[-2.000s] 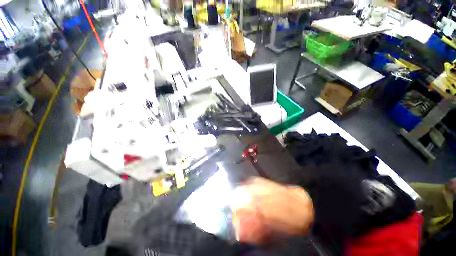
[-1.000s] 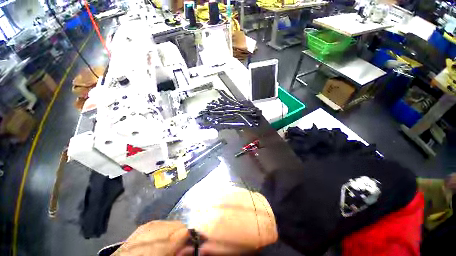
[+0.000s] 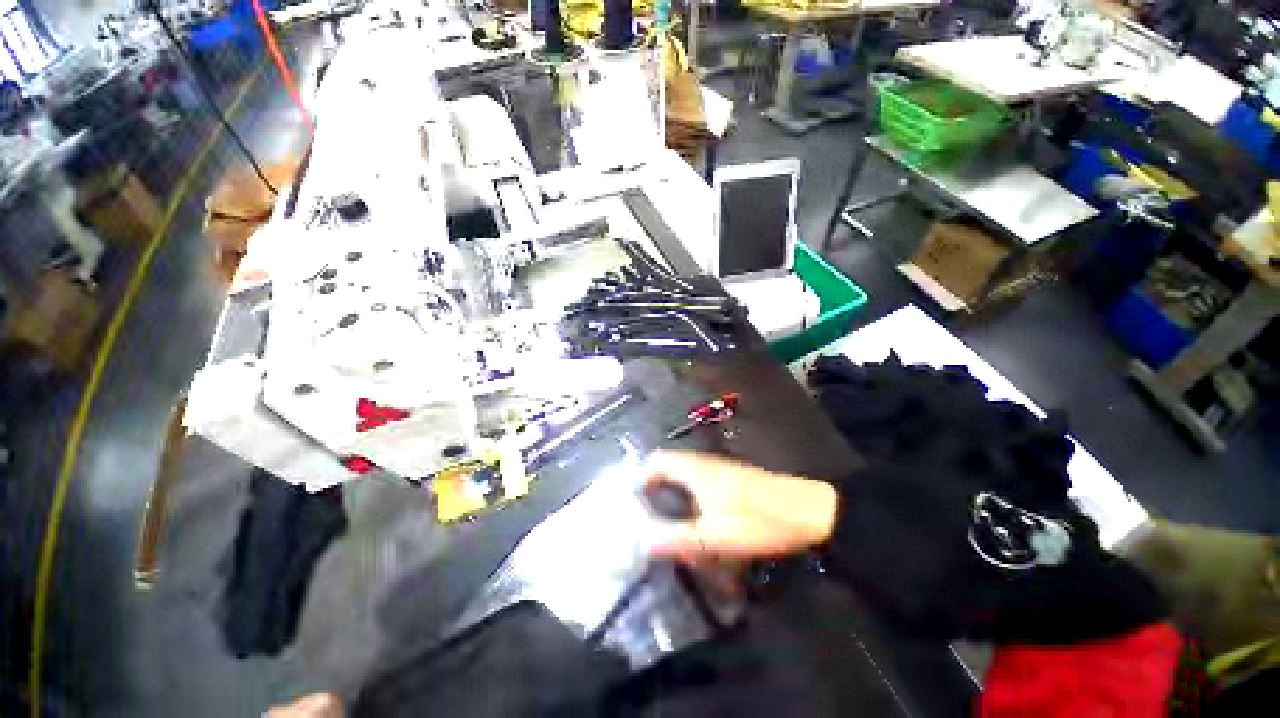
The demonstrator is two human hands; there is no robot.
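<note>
A black fabric article [image 3: 491,666] lies across the bottom edge, partly cut off. My right hand [image 3: 744,508] is blurred over the shiny table, just right of a bright glare, with its fingers bent around a dark patch; whether it grips anything is unclear. My left hand [image 3: 306,706] shows only as a small piece at the bottom edge, beside the black article; its fingers are hidden. The white sewing machine [image 3: 316,400] with red diamond marks stands ahead to the left, with a yellow part [image 3: 470,491] at its front.
Red-handled snips [image 3: 713,410] and a fan of black straps [image 3: 646,309] lie on the dark table. A black heap [image 3: 941,414] is on the pale side table [image 3: 1109,498]. A control panel [image 3: 755,222] stands before a green crate [image 3: 831,302]. Another black piece [image 3: 285,561] is left.
My hands were close together at the bottom centre and are now apart. My left hand has moved left to the bottom edge, my right hand up and right. The black article shows more between them.
</note>
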